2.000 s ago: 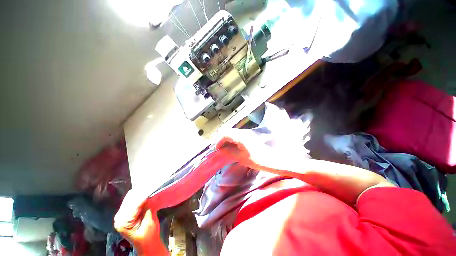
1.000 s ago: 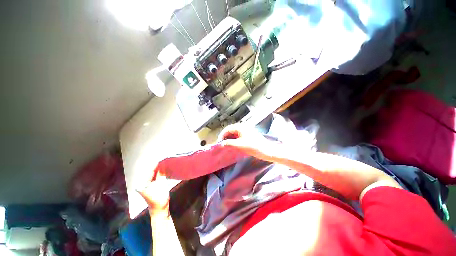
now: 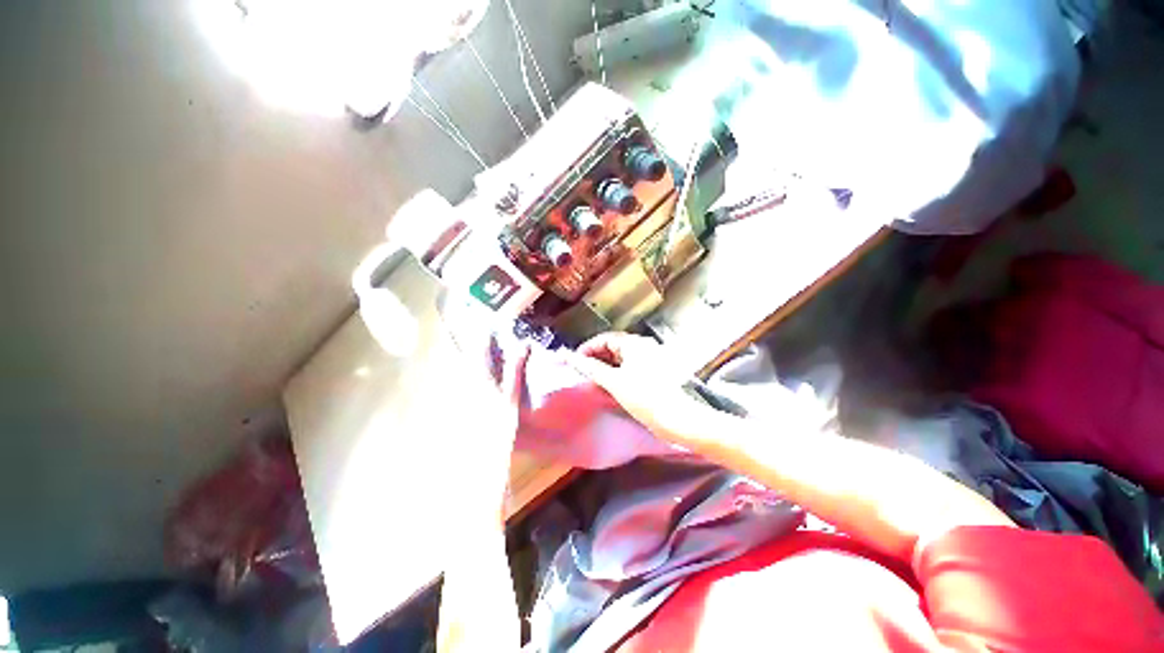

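Note:
The overlock machine [image 3: 594, 217] stands on the pale table with its four dark dials facing me. A garment piece [image 3: 581, 415], pinkish in the glare, runs from the machine's needle area [image 3: 536, 334] over the table edge towards my lap. My right hand [image 3: 619, 364] is at the cloth's upper edge beside the needle area, fingers bent on it. My left hand [image 3: 492, 376] is at the cloth's left edge close to the machine; glare washes it out and its fingers are hard to make out. Greyish cloth [image 3: 677, 510] lies in my lap.
The machine table [image 3: 370, 472] has a brown-orange edge. A slim dark tool [image 3: 753, 204] lies right of the machine. A pile of light cloth [image 3: 919, 102] lies beyond it. A crimson block [image 3: 1085, 357] and dark grey cloth [image 3: 1021, 459] are at the right. Threads rise from the machine.
Both hands have moved the cloth up to the machine. The left hand came in from the far left, and the stretched strip between the hands is now bunched shorter. The view has shifted slightly.

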